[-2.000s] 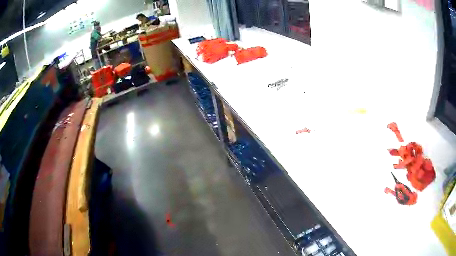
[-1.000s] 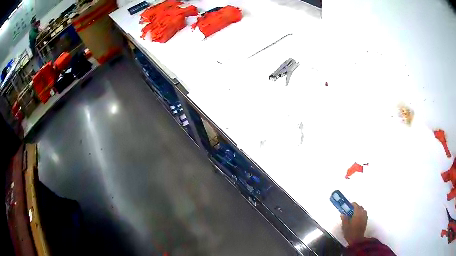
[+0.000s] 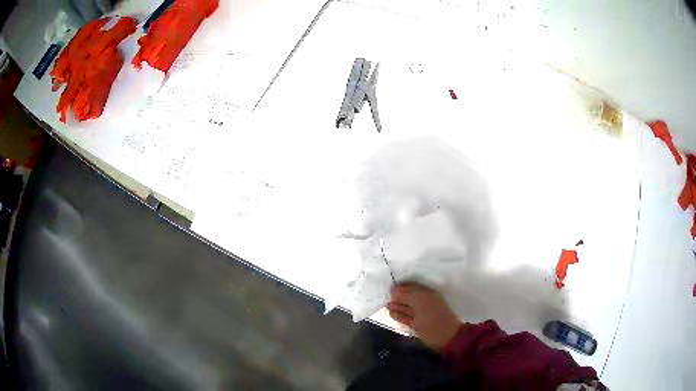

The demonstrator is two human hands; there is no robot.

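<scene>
White cut pieces (image 3: pixel 374 290) lie at the table's front edge, with pointed corners sticking out over it. They are hard to tell from the white table. My right hand (image 3: pixel 423 309), in a maroon sleeve, has its fingers curled closed on their right side; the fingertips are partly hidden. The small blue cutting die (image 3: pixel 571 337) lies on the table to the right, beside my sleeve, not held. My left hand is not in view.
A grey plier stapler (image 3: pixel 359 95) lies on the white table (image 3: pixel 252 183). Red cut pieces (image 3: pixel 91 69) are heaped at the far left. A red scrap (image 3: pixel 565 267) is above the die. More red pieces (image 3: pixel 664 140) are at the right edge. Grey floor shows lower left.
The view has turned down and closer to the table. My right hand has let go of the blue die, which now lies on the table, and has moved left to the white pieces.
</scene>
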